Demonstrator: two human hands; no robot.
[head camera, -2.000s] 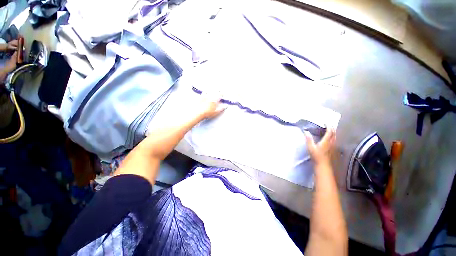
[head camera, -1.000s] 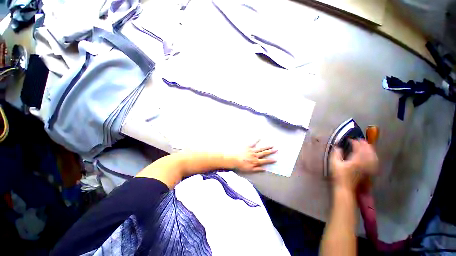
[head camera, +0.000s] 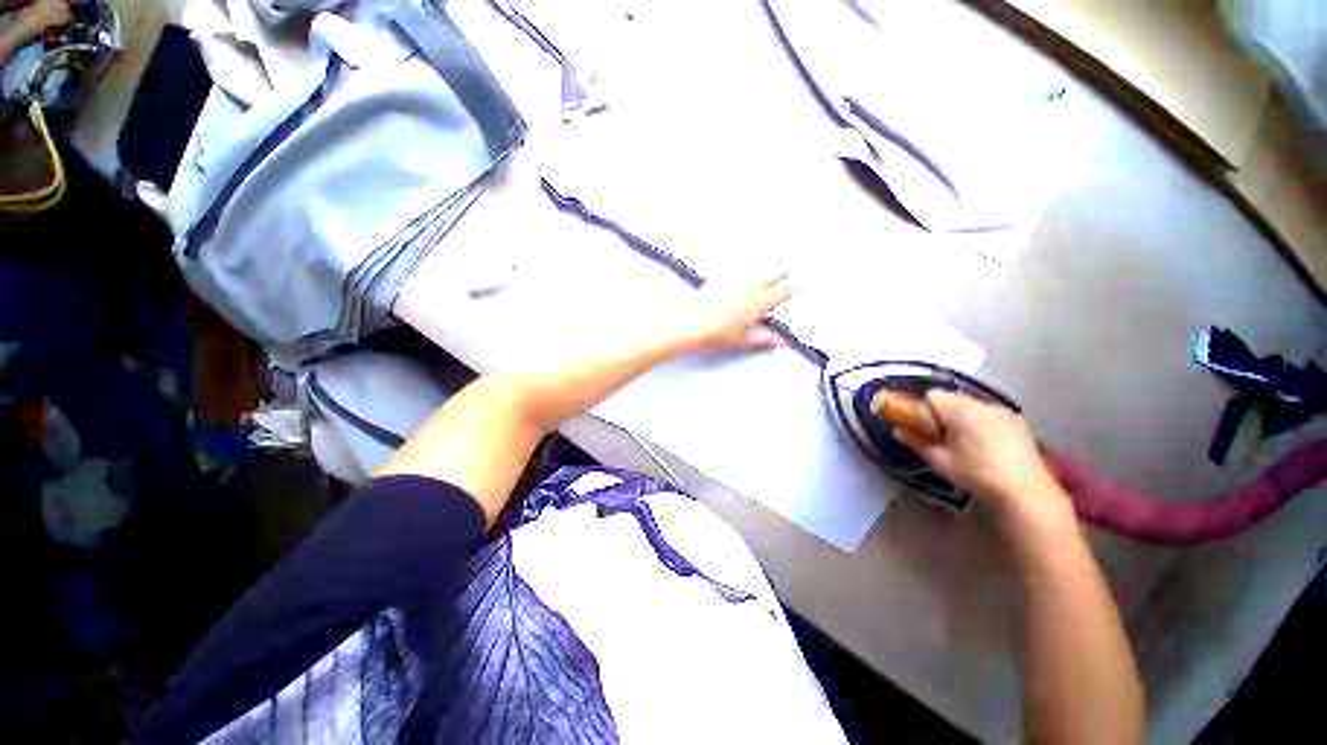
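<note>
A pale garment panel (head camera: 757, 437) with a narrow dark strip (head camera: 626, 233) along it lies flat on the ironing table. My right hand (head camera: 968, 444) is closed on the orange-brown handle of the steam iron (head camera: 873, 415). The iron sits on the right end of the panel, its tip pointing left and covering the end of the dark strip. My left hand (head camera: 745, 309) lies on the panel, fingers apart, over part of the strip, left of the iron. The dark red hose (head camera: 1179, 521) runs from the iron to the right.
A pressed stack of light blue-grey panels (head camera: 342, 182) drapes over the table edge at left. More pale pieces with dark strips lie beyond the panel. Dark trim scraps (head camera: 1252, 379) lie at far right. Another person's hand (head camera: 32, 22) and an iron show at top left.
My right hand has brought the iron left from the bare table onto the panel. My left hand has moved from the panel's near edge up to the dark strip.
</note>
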